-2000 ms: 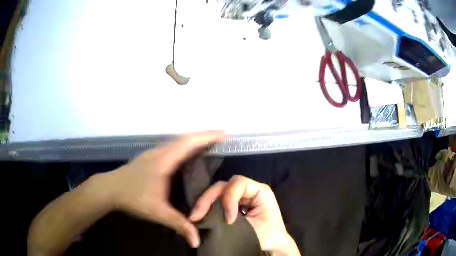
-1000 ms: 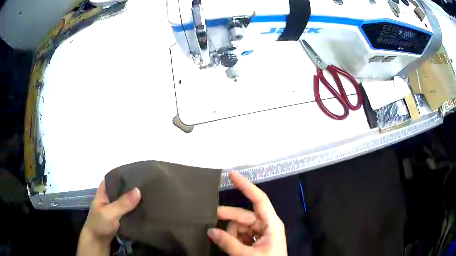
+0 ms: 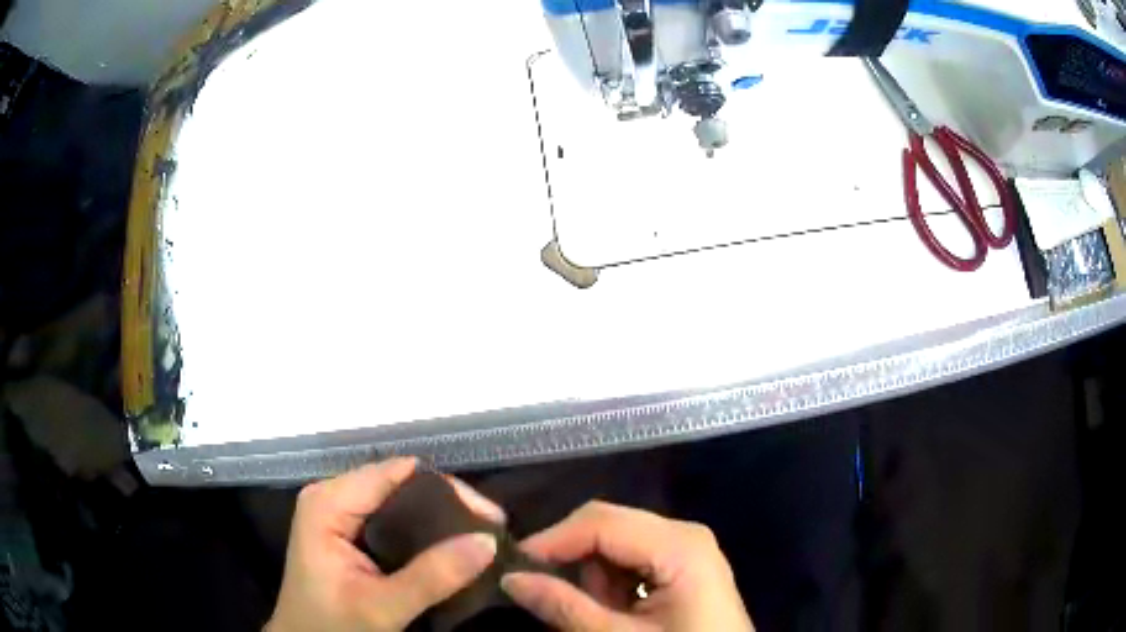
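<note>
A dark brown-grey cloth piece is held between my two hands at the bottom of the view, just in front of the table's front edge. My left hand grips it with thumb and fingers on its left side. My right hand pinches its edge close beside my left thumb. The cloth is partly hidden by my fingers, and its lower part is cut off or dark.
The white sewing table has a measuring tape along its front edge. The sewing machine stands at the back right. Red-handled scissors lie beside it. A small packet lies at the far right. Dark cloth hangs below the table edge.
The cloth, spread flat over the table edge a second ago, is now lower and bunched between my fingers. Both hands have come together. The view has shifted, so the machine and scissors appear further right.
</note>
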